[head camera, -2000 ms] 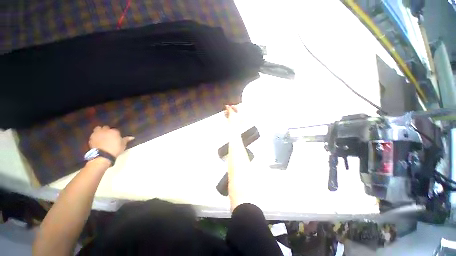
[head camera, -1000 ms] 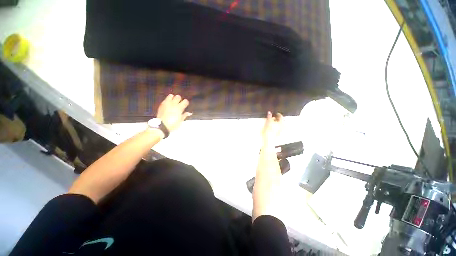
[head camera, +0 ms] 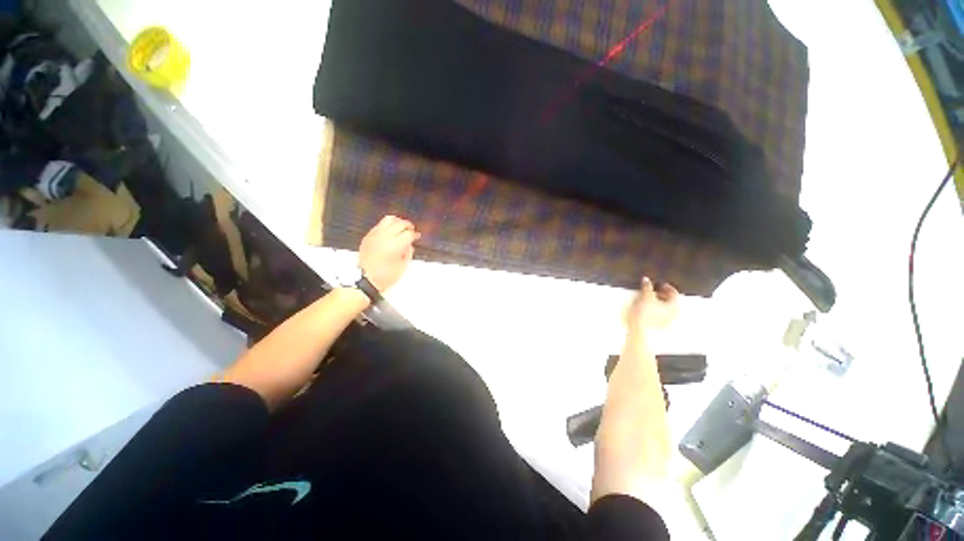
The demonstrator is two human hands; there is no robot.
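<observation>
The plaid cloth panels [head camera: 529,224] lie on the white table with their near edge facing me. A long black cloth bundle [head camera: 529,111] lies across them, and a red line [head camera: 632,37] crosses the plaid behind it. My left hand [head camera: 388,250], with a watch on the wrist, rests at the near edge towards the left end. My right hand [head camera: 652,303] is at the near edge towards the right end, fingertips touching the cloth. Whether either hand pinches the plies is too small to tell.
A cutting machine [head camera: 898,481] stands at the right, its base plate [head camera: 719,428] on the table. Dark oblong pieces [head camera: 682,368] lie beside and under my right forearm. Yellow tape roll [head camera: 159,59] sits at the left table edge. A cable [head camera: 915,306] curves at right.
The view has turned, so cloth, tape roll and machine sit differently in the picture. Both hands remain along the near plaid edge, my left hand still near its left end.
</observation>
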